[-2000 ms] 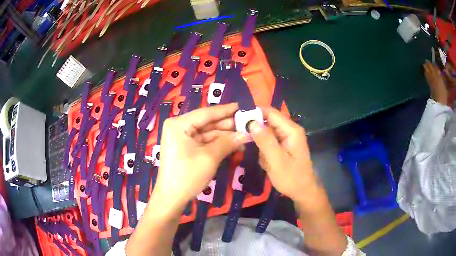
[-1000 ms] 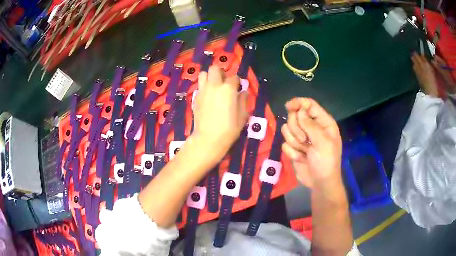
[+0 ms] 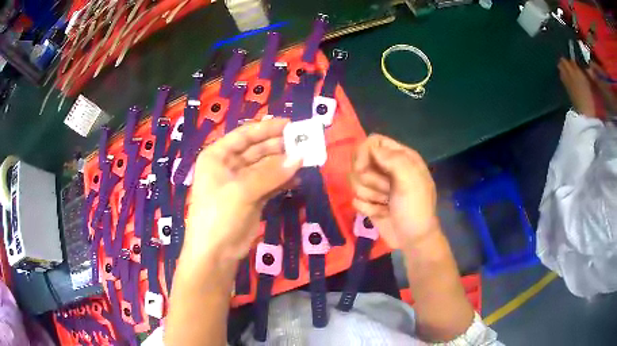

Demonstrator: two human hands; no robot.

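Note:
My left hand [image 3: 247,162] holds a pale watch [image 3: 304,142] by the edge of its white square case, above the tray; its dark strap hangs below. My right hand [image 3: 396,186] is beside it to the right, fingers curled and slightly blurred, not touching the watch; whether it holds anything cannot be told. The red-orange tray [image 3: 348,138] lies under both hands, with many watches: red cases on purple straps [image 3: 216,108] at the left and back, and pale pink cases on dark straps [image 3: 315,238] at the front.
A yellow coiled ring [image 3: 406,69] lies on the green bench right of the tray. A white-grey box machine [image 3: 32,213] stands at the left. A dotted white block [image 3: 84,115] and a blue rod [image 3: 250,34] lie behind. Another person's sleeve [image 3: 582,203] and a blue stool [image 3: 497,223] are at the right.
My left hand has come back from over the tray's rear with a white-cased watch raised in it. My right hand has moved slightly left, towards it.

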